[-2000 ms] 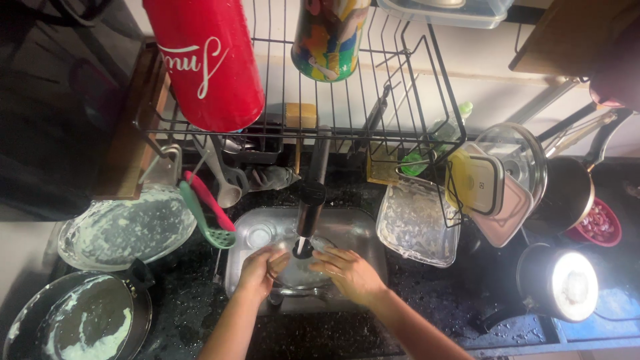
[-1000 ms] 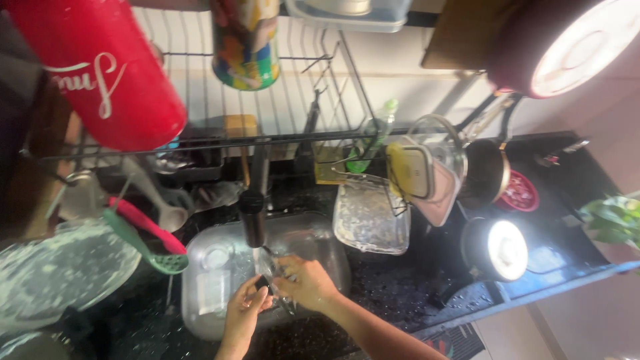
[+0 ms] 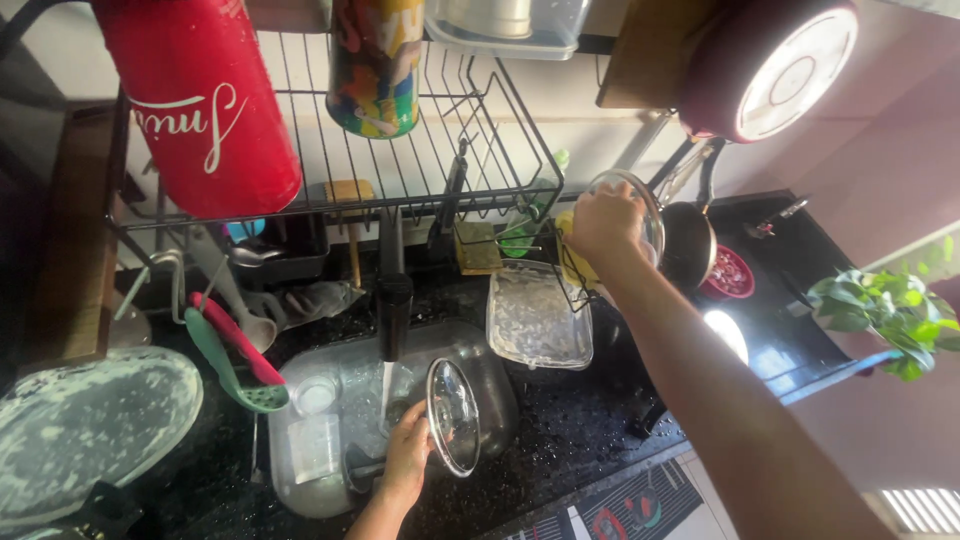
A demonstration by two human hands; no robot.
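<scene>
My left hand [image 3: 409, 457] grips a small glass lid [image 3: 453, 417] with a metal rim, tilted on edge over the right part of the steel sink [image 3: 480, 442]. Water runs from the black faucet [image 3: 394, 315] beside it. My right hand [image 3: 611, 225] is stretched out to the rack's right end, its fingers at a larger glass lid [image 3: 652, 217]; whether they grip it cannot be told. Just below that hand, partly hidden, is a yellow item [image 3: 571, 251]. A clear container [image 3: 315, 448] and a small round one [image 3: 315, 394] lie in the sink.
Above the sink hangs a black wire rack [image 3: 420, 199] with a red canister [image 3: 202, 112] and a colourful can [image 3: 376, 67]. A soapy plastic container [image 3: 538, 315] stands right of the sink, a soapy oval dish [image 3: 90, 435] left. Green and pink utensils [image 3: 236, 352] hang nearby. A frying pan [image 3: 686, 244] is at right.
My right hand has moved from the sink up and right to the large glass lid. My left hand now holds the small lid away from the faucet. The view has shifted.
</scene>
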